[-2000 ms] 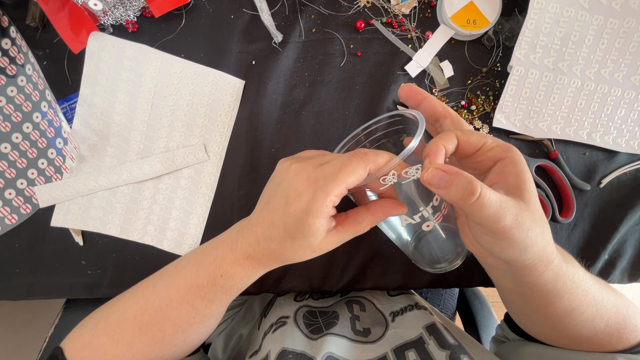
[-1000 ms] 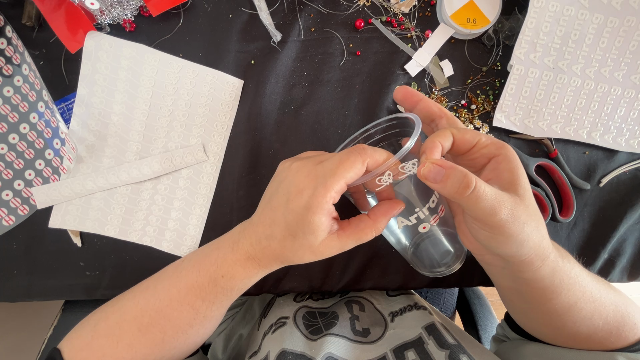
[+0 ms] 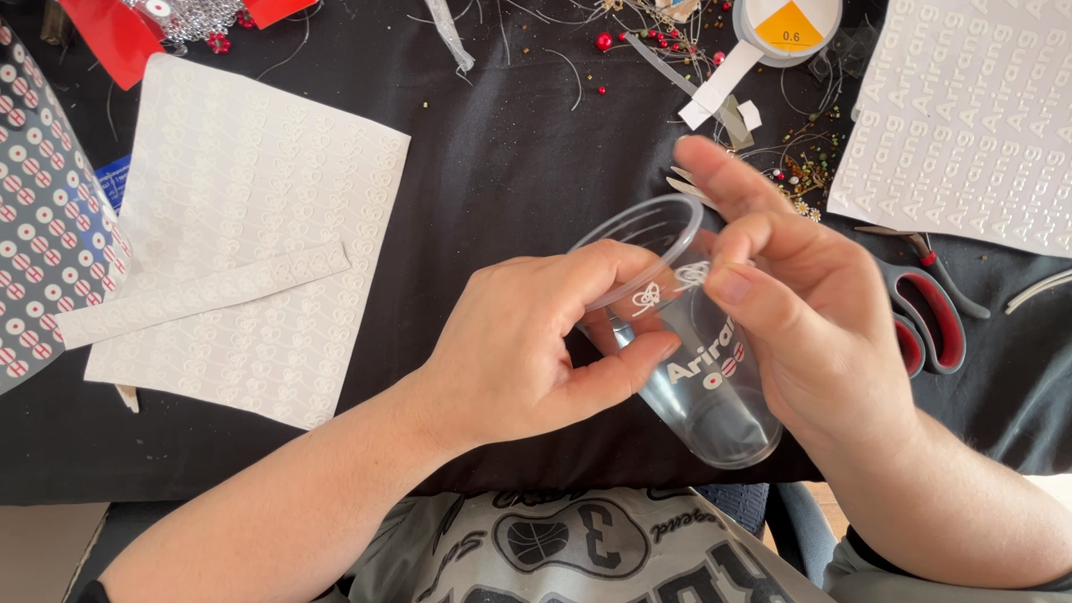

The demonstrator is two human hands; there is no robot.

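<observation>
A clear plastic cup (image 3: pixel 720 427) tilts between my hands, its mouth toward the upper left. My left hand (image 3: pixel 536 343) grips it at the rim, with fingers inside the cup and the thumb near the outer wall. White looped stickers (image 3: pixel 646 298) sit below the rim; white lettering and small round red-and-white stickers (image 3: pixel 712 381) are lower on the wall. My right hand (image 3: pixel 812 318) is at the right side of the cup, thumb and forefinger together by the second looped sticker, another finger stretched up. Whether it pinches anything cannot be seen.
White sticker sheets lie at left (image 3: pixel 251 243) and upper right (image 3: pixel 955 126), a cut strip (image 3: pixel 205 293) on the left one. A patterned sheet (image 3: pixel 42 209) is at far left. Red-handled scissors (image 3: pixel 946 322), pliers (image 3: pixel 955 280), a spool (image 3: pixel 787 33) and scattered beads (image 3: pixel 603 40) lie on the black cloth.
The thumb and forefinger of my right hand have shifted slightly along the cup's upper wall. My left hand keeps its hold at the rim.
</observation>
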